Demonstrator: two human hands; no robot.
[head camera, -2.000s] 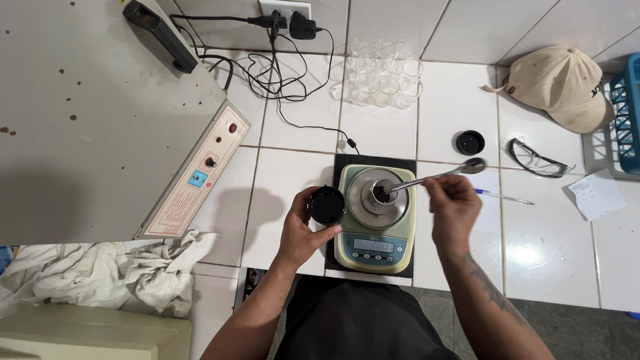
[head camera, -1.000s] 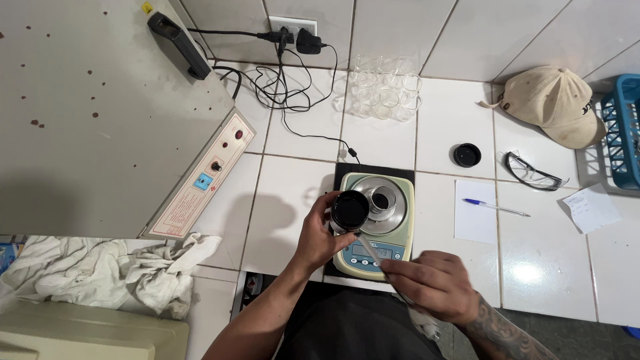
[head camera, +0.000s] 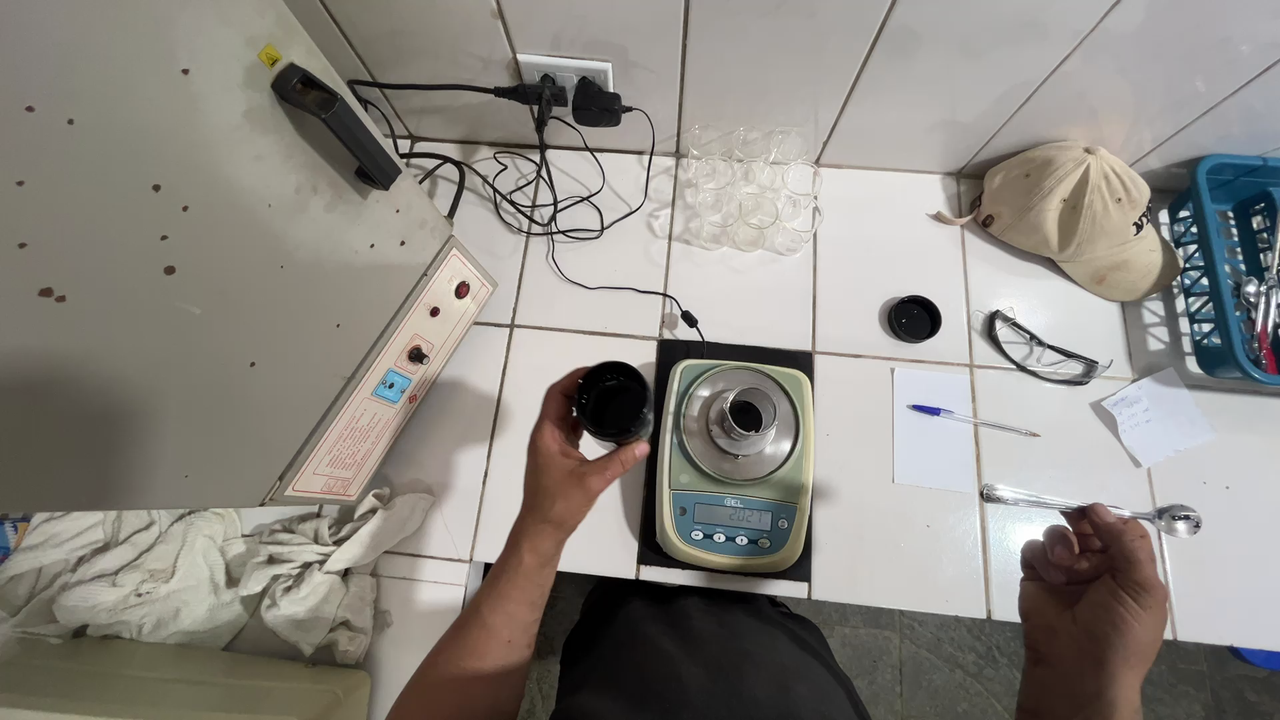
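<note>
My left hand (head camera: 570, 470) holds an uncapped jar with a dark inside (head camera: 613, 402), just left of the digital scale (head camera: 735, 465). A small glass beaker (head camera: 749, 412) with dark material in it stands on the scale's round metal pan (head camera: 700, 432). The scale's display is lit. At the right, my right hand (head camera: 1095, 590) grips a metal spoon (head camera: 1050, 502) by its handle between thumb and fingers, its bowl pointing right. A black screw lid (head camera: 914, 319) lies on the tiled counter beyond the scale.
Several glass beakers (head camera: 750, 190) are grouped near the wall. Black cables (head camera: 560, 200) tangle beside the outlet. A pen (head camera: 975, 420) lies on paper (head camera: 920, 460), near safety glasses (head camera: 1045, 350), a note (head camera: 1160, 415), a cap (head camera: 1075, 220) and a blue basket (head camera: 1210, 340). A grey appliance (head camera: 220, 260) and cloths (head camera: 200, 590) are left.
My right hand has moved with the spoon from over the scale, past its front edge, to the right side of the counter. The jar in my left hand has shifted left, off the scale's edge.
</note>
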